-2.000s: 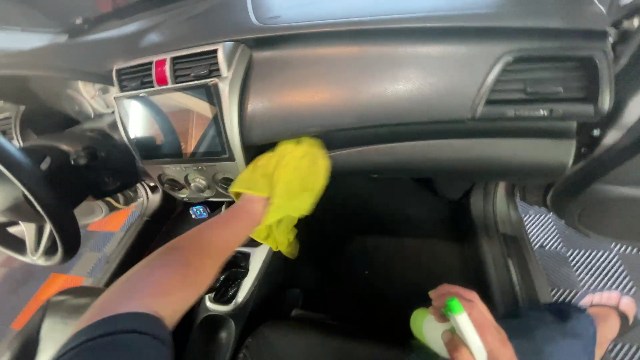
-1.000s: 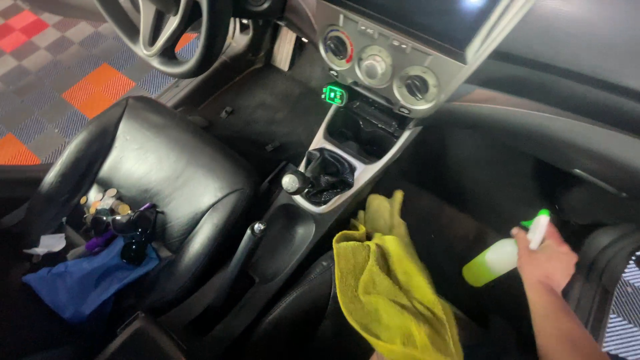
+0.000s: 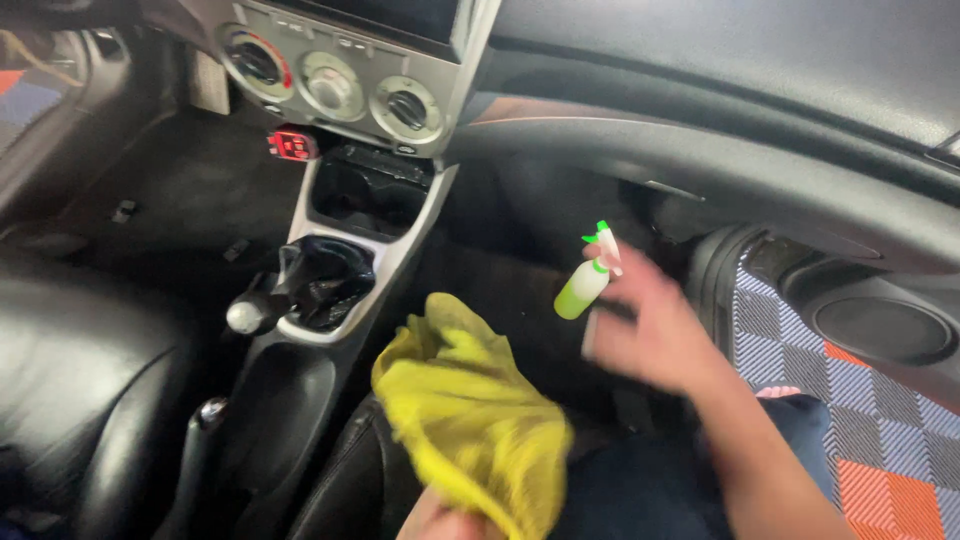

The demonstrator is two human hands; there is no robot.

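Note:
A yellow cloth (image 3: 480, 405) hangs bunched over the front passenger seat area, gripped by my left hand (image 3: 446, 521), which shows only partly at the bottom edge. To the right, my right hand (image 3: 645, 322) is blurred, its fingers spread apart. Just beyond its fingers a small spray bottle (image 3: 581, 289) with green liquid and a white and green trigger head leans at a tilt, over the dark passenger footwell. Whether a finger still touches the bottle is unclear.
The gear lever (image 3: 247, 316), the handbrake (image 3: 211, 411) and the centre console's silver trim (image 3: 442, 195) lie on the left. Climate knobs (image 3: 328, 86) sit above. The open door's speaker (image 3: 883, 330) and a checkered floor (image 3: 885, 450) are at the right.
The right hand, wrapped around the spray bottle's neck a second ago, now has its fingers spread beside it. The cloth stays in my left hand. The view has shifted toward the passenger footwell.

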